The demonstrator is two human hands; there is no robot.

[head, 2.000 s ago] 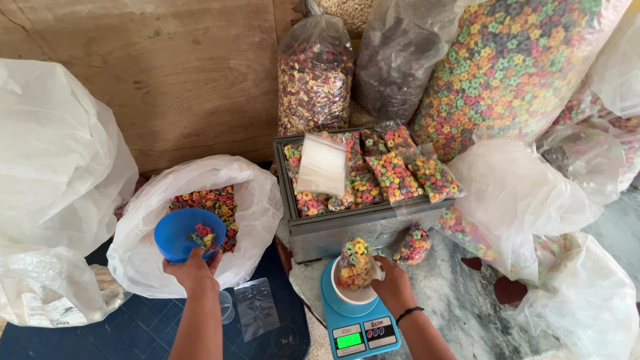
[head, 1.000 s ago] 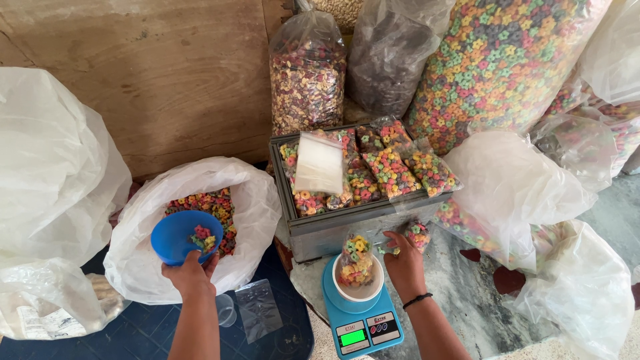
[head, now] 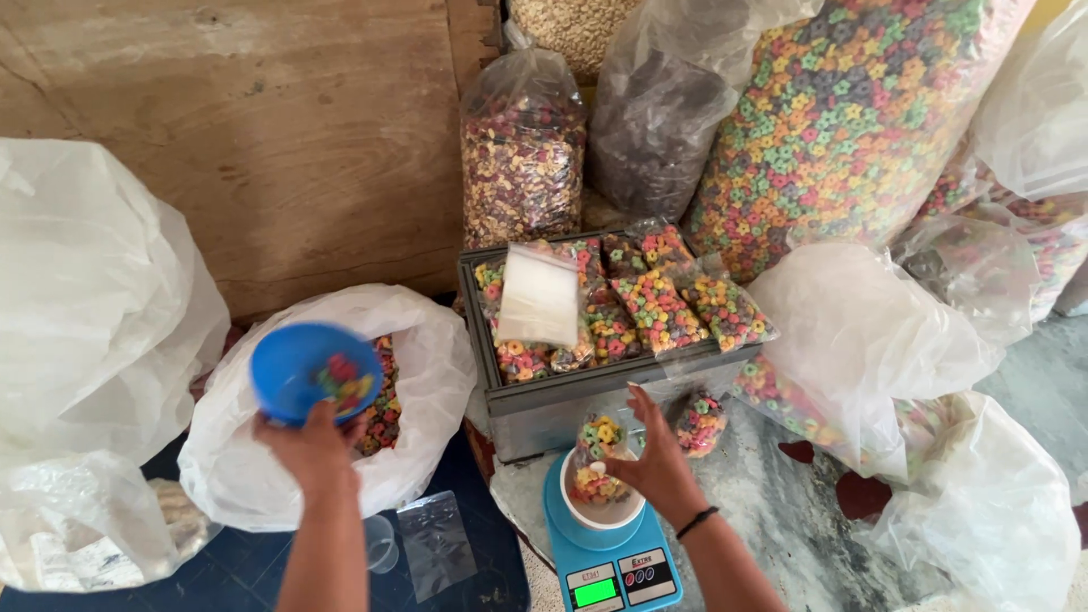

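A blue plastic bowl (head: 297,374) with some colourful cereal rings inside is gripped at its rim by my left hand (head: 319,446), above an open white plastic bag (head: 255,459) of the same cereal. My right hand (head: 659,459), thumb and fingers apart, is at the upper side of a small clear bag of cereal (head: 599,459). That bag stands in a white bowl (head: 602,515) on a blue digital kitchen scale (head: 557,544) with a lit green display. Whether my right fingers touch the bag is hard to tell.
Behind the scale, a grey crate (head: 544,416) holds filled cereal packets and a stack of empty clear bags (head: 538,297). Another filled packet (head: 700,423) lies beside it. Large cereal sacks (head: 833,127) stand behind. An empty clear bag (head: 436,544) and a plastic cup (head: 380,544) are at lower left.
My right hand was lower beside the small bag, then reached up right near the loose packet; it is now back at the small bag with fingers spread. My left hand still holds the blue bowl.
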